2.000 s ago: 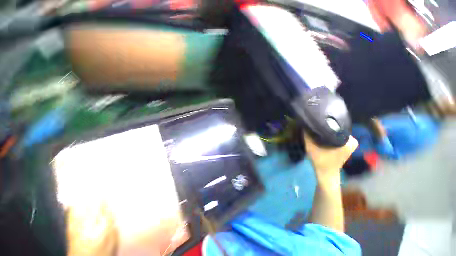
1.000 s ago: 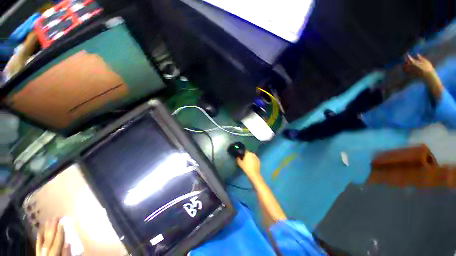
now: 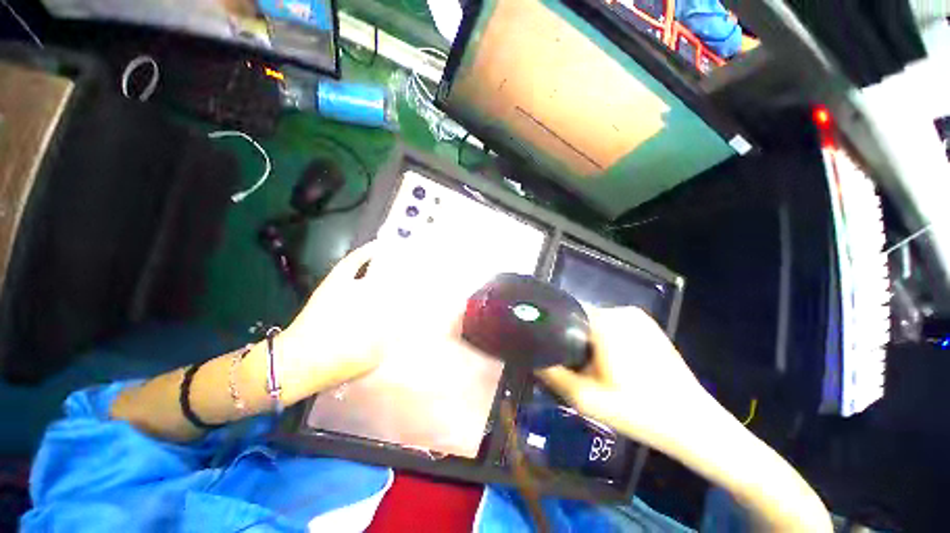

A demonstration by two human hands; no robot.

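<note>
The black two-slot foam tray (image 3: 675, 312) lies in front of me, tilted in the view. Its left slot holds a tablet, back side up (image 3: 469, 234), looking white under glare, with camera rings at its top left corner. Its right slot holds a tablet, screen side up (image 3: 573, 442), marked "B5". My left hand (image 3: 349, 312) lies over the left part of the back-side-up tablet; glare hides its fingers. My right hand (image 3: 635, 364) holds the black barcode scanner (image 3: 529, 318) above the tray, its head over the back-side-up tablet.
A monitor with an orange-tan area (image 3: 568, 94) stands behind the tray. Another monitor (image 3: 240, 26) is at top left. A black mouse (image 3: 318, 187), a white cable (image 3: 263, 167) and a blue roll (image 3: 352, 103) are on the green mat. A white ribbed strip (image 3: 859, 281) with a red light is at right.
The view has swung to the right. My right hand with the scanner has moved from beside the tray to above it. My left hand now rests near the back-side-up tablet's upper left part.
</note>
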